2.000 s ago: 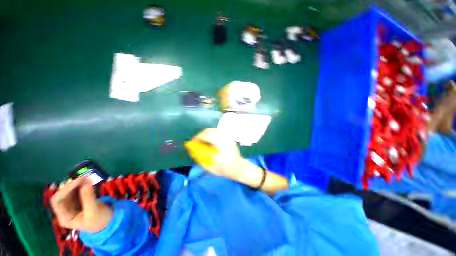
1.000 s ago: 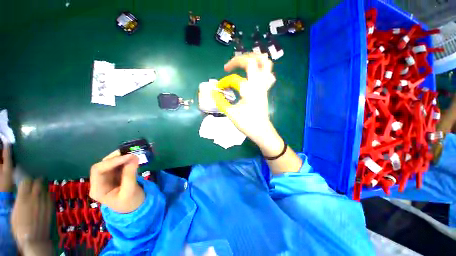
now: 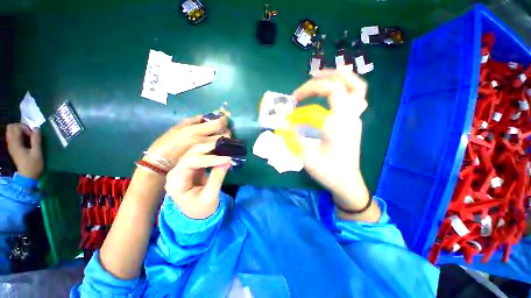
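Note:
My left hand (image 3: 195, 183) holds a black watch unit (image 3: 231, 148) by its lower edge, above the near edge of the table. My right hand (image 3: 337, 137), with yellow finger cots (image 3: 305, 125), is raised just right of the solvent dispenser (image 3: 276, 109). Its fingers are curled and blurred, and I cannot tell whether a pale patch between them is something held. White wipes (image 3: 276, 152) lie below the dispenser. A dark display module (image 3: 212, 117) with a small tail is partly hidden by another person's hand.
Another person's arm (image 3: 131, 204) reaches in beside my left hand. A hand (image 3: 26, 152) is at the far left near a dotted card (image 3: 66, 123). Blue bin (image 3: 422, 128) of red clamps stands right. Housings and pieces (image 3: 305, 33) lie at the far side. Clamped units (image 3: 102, 204) sit lower left.
My left hand has moved right with the unit, whose lit screen no longer shows. Another person's arm has come in over the module. The dotted card now shows at left.

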